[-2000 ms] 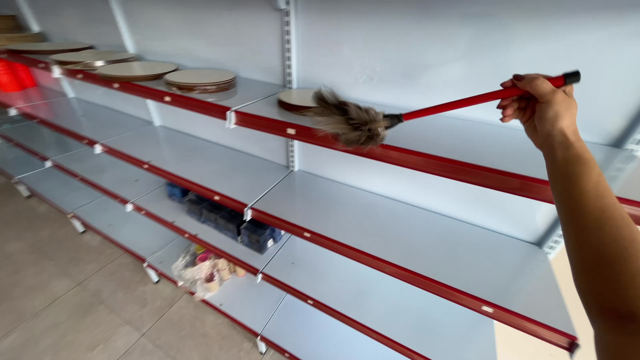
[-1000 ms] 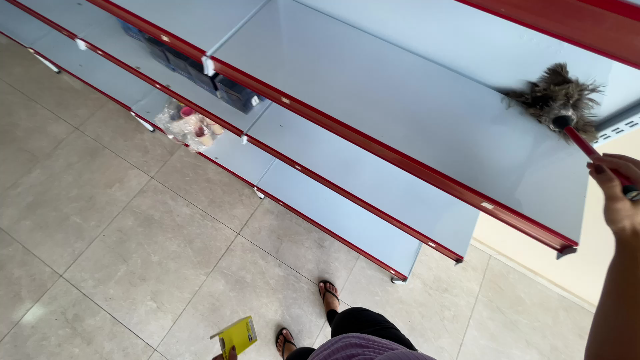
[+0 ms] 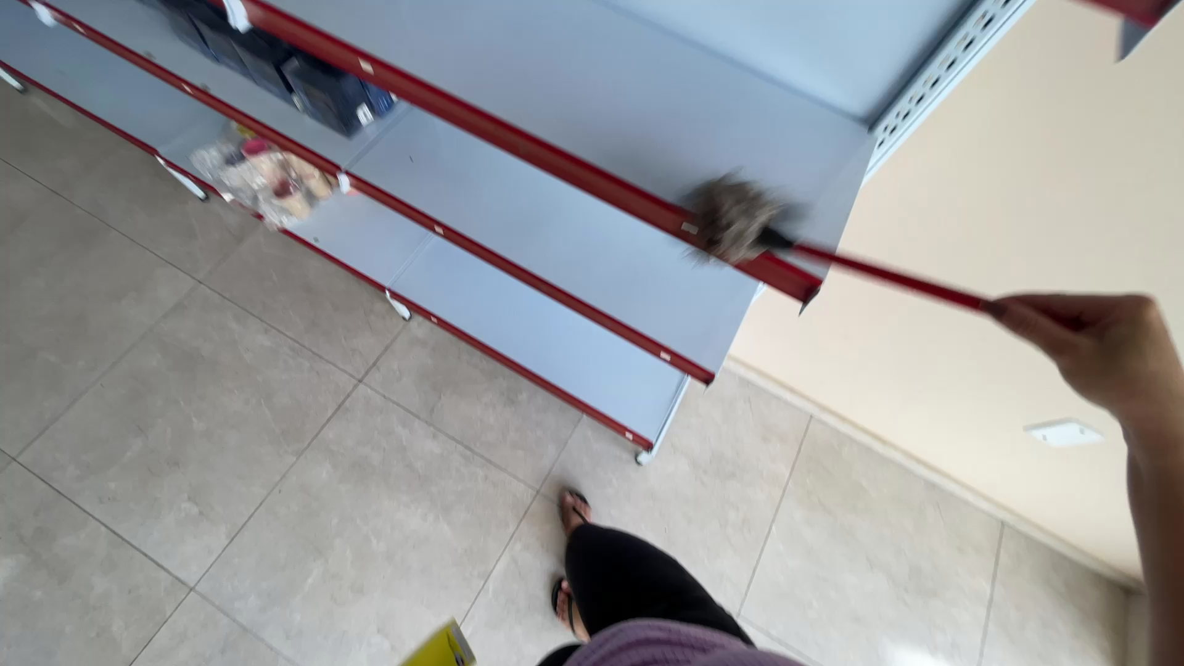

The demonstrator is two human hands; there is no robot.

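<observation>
My right hand (image 3: 1091, 342) grips the red handle of a feather duster (image 3: 735, 220) at the right side. The duster's grey-brown feathers, blurred, lie over the red front edge of a light-blue metal shelf (image 3: 555, 102), close to its right end. At the bottom edge shows part of a yellow object (image 3: 446, 647), possibly a box; the left hand is out of the frame.
Two lower shelves with red edges (image 3: 518, 250) run below. Dark boxes (image 3: 324, 92) and a clear plastic bag with mixed contents (image 3: 268, 176) sit at left. A cream wall (image 3: 1008, 185) with a white wall plate (image 3: 1064, 432) stands at right, above grey floor tiles (image 3: 277, 499).
The duster has moved from the upper shelf to a lower one, first near its back right corner, now at its front edge. The view has swung down and right.
</observation>
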